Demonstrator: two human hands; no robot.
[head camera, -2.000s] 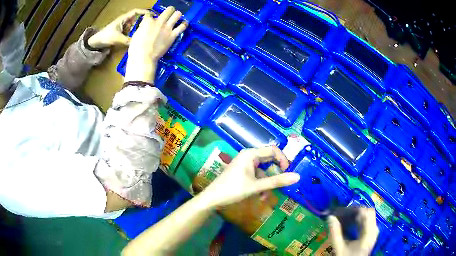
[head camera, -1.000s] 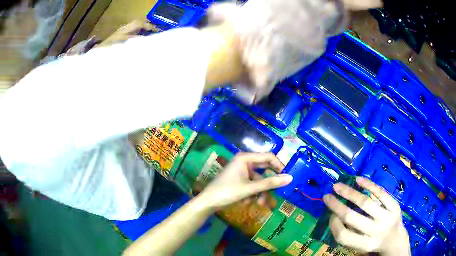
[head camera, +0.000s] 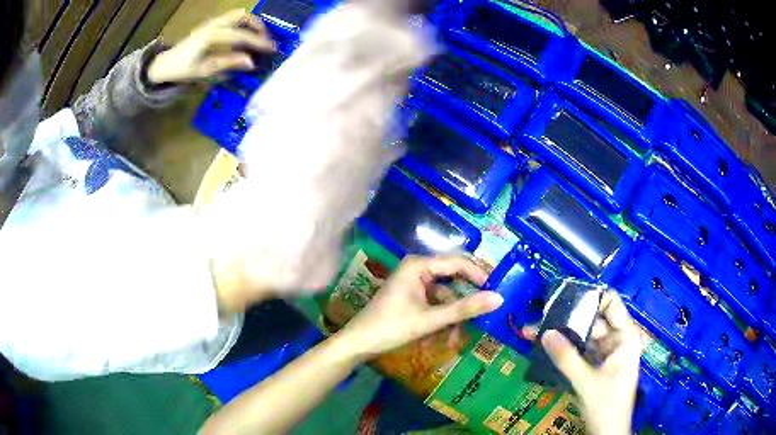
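Note:
A blue plastic housing (head camera: 516, 293) lies in front of me on printed cardboard, its recess partly showing. My left hand (head camera: 425, 302) holds the housing's left end between thumb and fingers. My right hand (head camera: 602, 357) grips a solar panel (head camera: 572, 313) between thumb and fingers, tilted above the housing's right part. The panel's face shines white at the top and is dark lower down. A bit of red wire shows beside the panel, over the housing. The housing's right end is hidden by the panel and my right hand.
Fitted housings with dark panels (head camera: 572, 228) lie in rows beyond. Housings without panels (head camera: 672, 293) lie to the right. Another person's blurred sleeve (head camera: 328, 161) crosses the rows at left; their other hand (head camera: 213, 49) is at the far left. Green printed cardboard (head camera: 468, 382) lies nearest me.
My right hand has turned and lifted the panel, so its shiny face now shows. My left hand stays on the housing. The other person's arm has drawn back left, uncovering more fitted housings.

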